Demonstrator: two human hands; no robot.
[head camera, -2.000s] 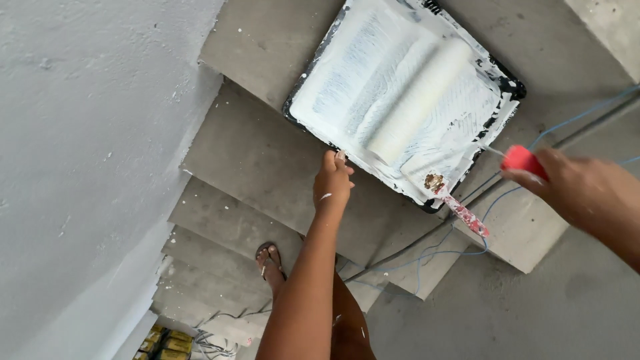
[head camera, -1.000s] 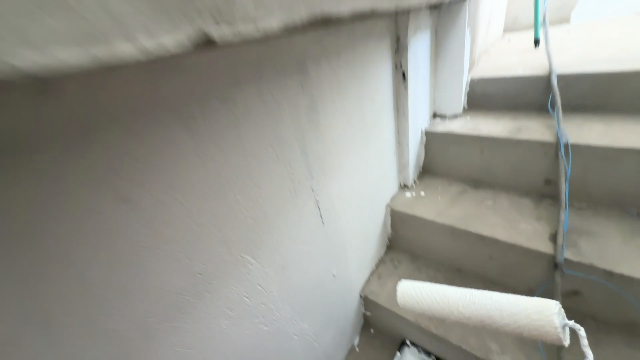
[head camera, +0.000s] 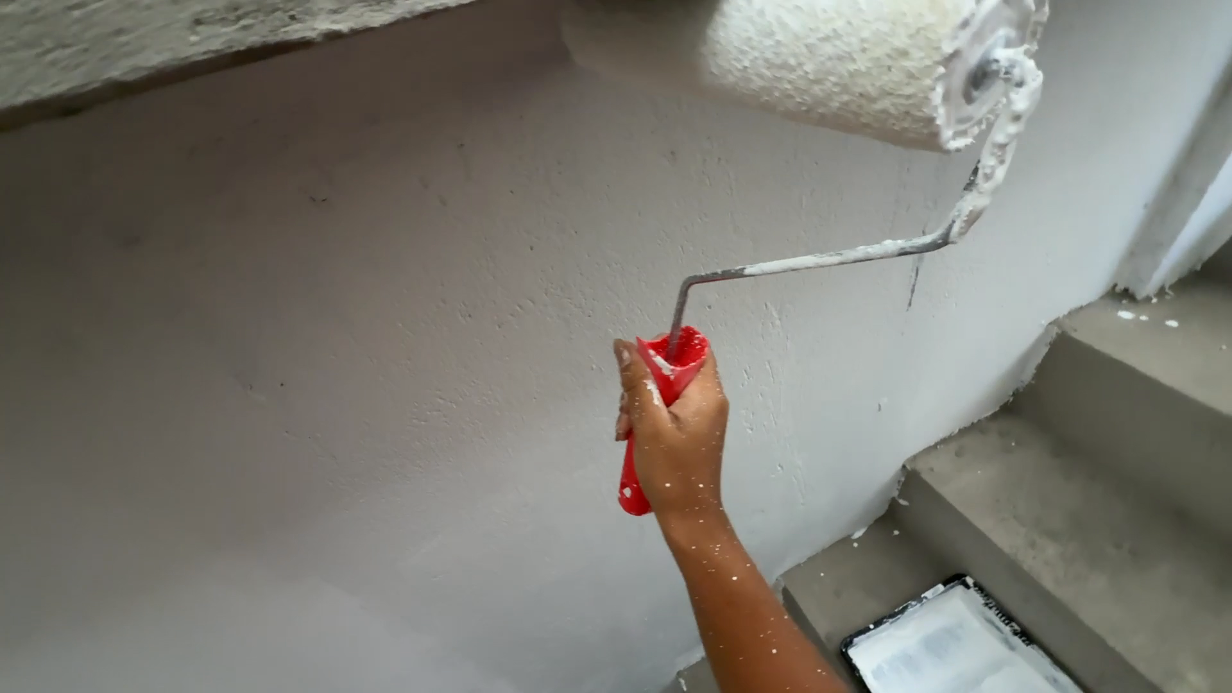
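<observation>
My right hand (head camera: 677, 423), speckled with white paint, is closed around the red plastic handle of a paint roller (head camera: 837, 72). The bent metal frame, coated in paint, runs up and to the right from the handle to the thick white roller sleeve, which is held high near the top of the view. Behind it is the plastered wall (head camera: 539, 385); whether the sleeve touches the wall I cannot tell. A black paint tray (head camera: 953, 645) with white paint lies on a stair at the lower right, partly cut off by the frame. My left hand is out of view.
Concrete steps (head camera: 1088, 520) climb along the wall at the right, with white paint drops on them. A rough concrete edge (head camera: 173, 48) juts out overhead at the upper left. A pale upright post (head camera: 1174, 202) stands at the far right.
The roller lay in the paint tray two seconds ago; it is now raised in front of the wall in my right hand. The view has swung from the stairs to the wall.
</observation>
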